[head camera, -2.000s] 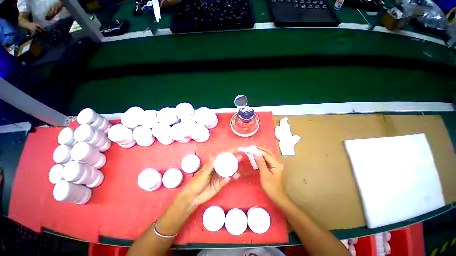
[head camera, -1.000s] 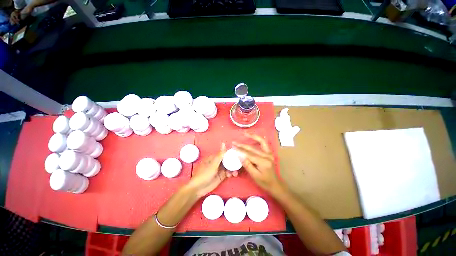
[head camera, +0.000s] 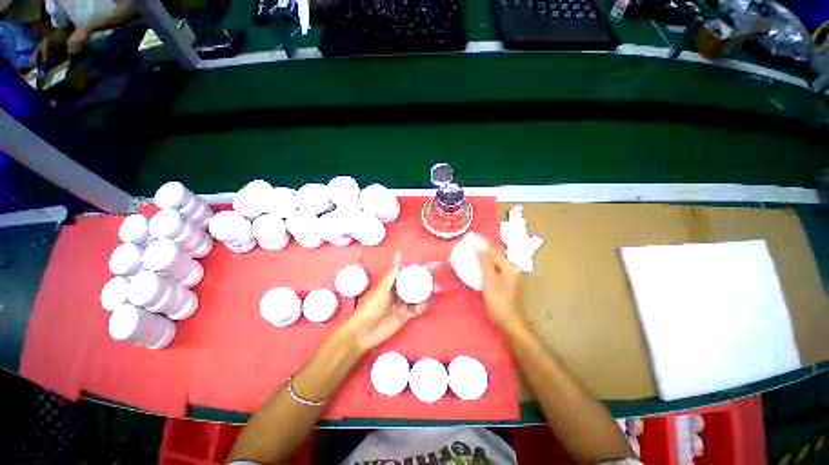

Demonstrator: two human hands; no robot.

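Observation:
My left hand [head camera: 382, 313] holds a white round part [head camera: 414, 284] upright between thumb and fingers, its round face up. My right hand [head camera: 499, 286], just to its right and apart from it, pinches a blurred white piece [head camera: 468, 262] that looks like the wiping cloth. A loose group of white parts [head camera: 320, 305] lies left of my left hand. A row of three white parts [head camera: 428, 379] lies at the near edge of the red mat [head camera: 227, 363].
Leaning stacks of white parts [head camera: 150, 327] stand at the left, with a cluster [head camera: 314, 227] at the back. A clear bottle [head camera: 447, 218] has its lid up. A white scrap [head camera: 519, 240] and white foam sheet [head camera: 714, 318] lie on cardboard [head camera: 582, 300]. People sit opposite.
My right hand has drawn back to the right from the part, and the white piece now shows in its fingers. My left hand still holds the part. The camera view has shifted slightly.

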